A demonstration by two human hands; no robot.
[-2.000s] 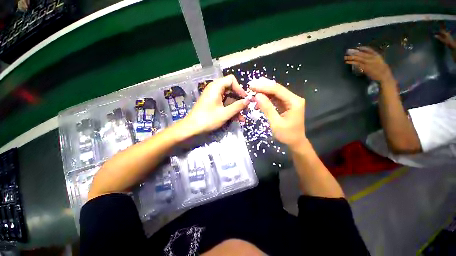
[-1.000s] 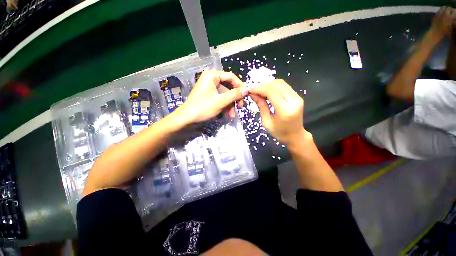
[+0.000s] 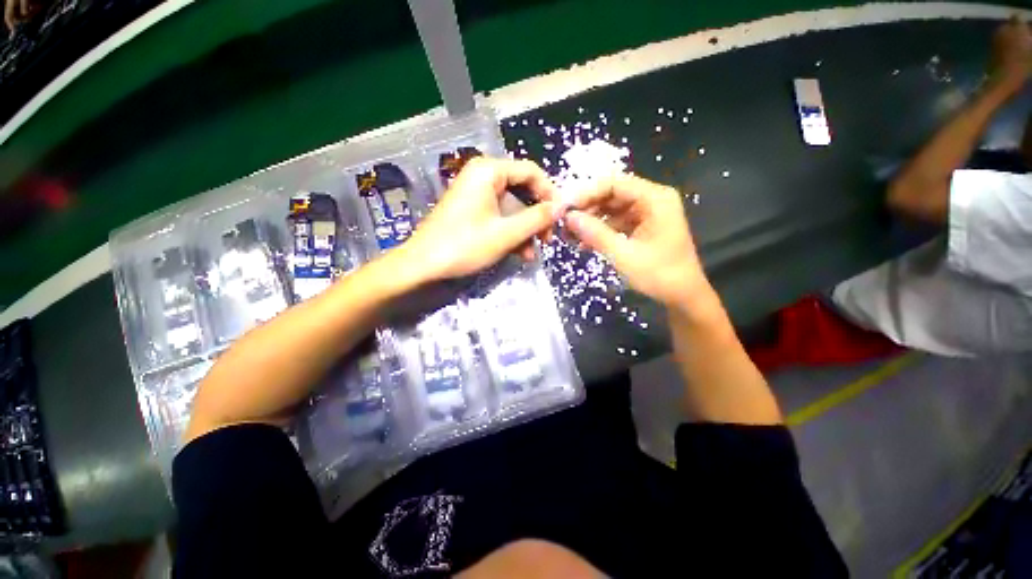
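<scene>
My left hand [image 3: 481, 221] is over the right part of the clear blister tray [image 3: 145, 328], fingertips pinched together. My right hand [image 3: 634, 232] meets it, thumb and fingertips at a tiny pale bit [image 3: 562, 213] between the hands. Something dark shows under my left fingers; what it is I cannot tell. Phone board modules [image 3: 314, 247] with dark tops lie in upper tray pockets, another [image 3: 388, 204] beside it. An orange-brown module end [image 3: 456, 161] shows above my left hand. Small pale parts [image 3: 591, 162] are heaped and scattered right of the tray.
A green belt [image 3: 272, 96] with white edging and a grey metal upright [image 3: 441, 57] stand beyond the tray. A single module [image 3: 811, 112] lies on the bench to the right. A neighbour's arm [image 3: 951, 147] is at far right, a red stool [image 3: 809, 336] below. Dark trays [image 3: 23, 441] lie left.
The neighbour's hand has drawn back right, uncovering the single module. My hands stay together; my right fingers have shifted and my right thumb now shows apart from them.
</scene>
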